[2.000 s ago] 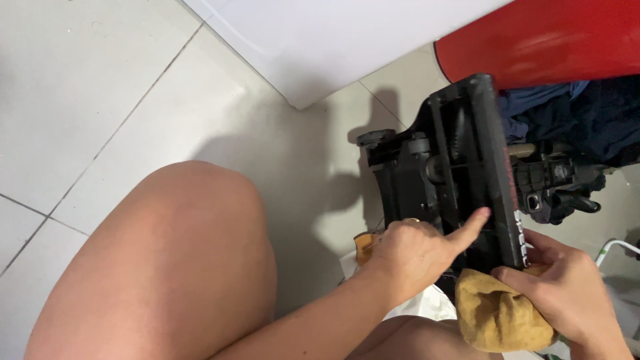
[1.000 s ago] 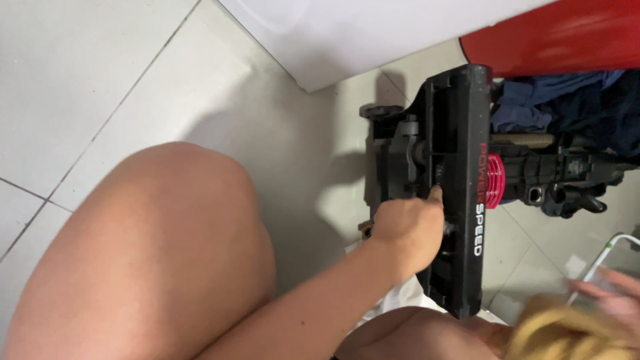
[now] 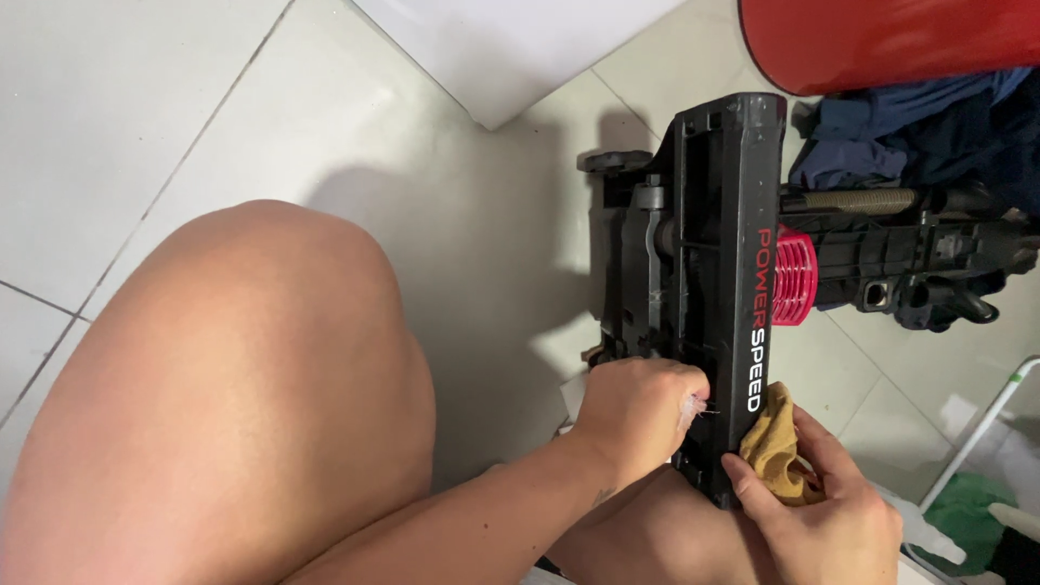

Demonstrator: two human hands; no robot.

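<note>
A black vacuum cleaner head [image 3: 751, 236] with red and white lettering stands with its underside facing me, a red ribbed part [image 3: 795, 276] behind it. My left hand [image 3: 642, 410] is closed at the open slot in the lower half of the underside, with a small whitish clump of hair and lint [image 3: 692, 409] pinched in its fingers. At the head's lower end, my right hand [image 3: 821, 496] grips a mustard cloth [image 3: 776, 447], its thumb against the black housing. The palm side of my left hand is hidden.
The vacuum's black body and hose [image 3: 861, 201] extend right, beside dark blue clothes [image 3: 918, 134]. A red rounded container [image 3: 886, 41] stands at top right and a white cabinet-like object [image 3: 504, 57] at top centre. A white metal frame [image 3: 975, 439] is at lower right. My bare knees are close by.
My right hand and the cloth, at the lower right edge one second ago, are back against the vacuum head. My left hand, earlier with its index finger extended, is now closed on a lint clump.
</note>
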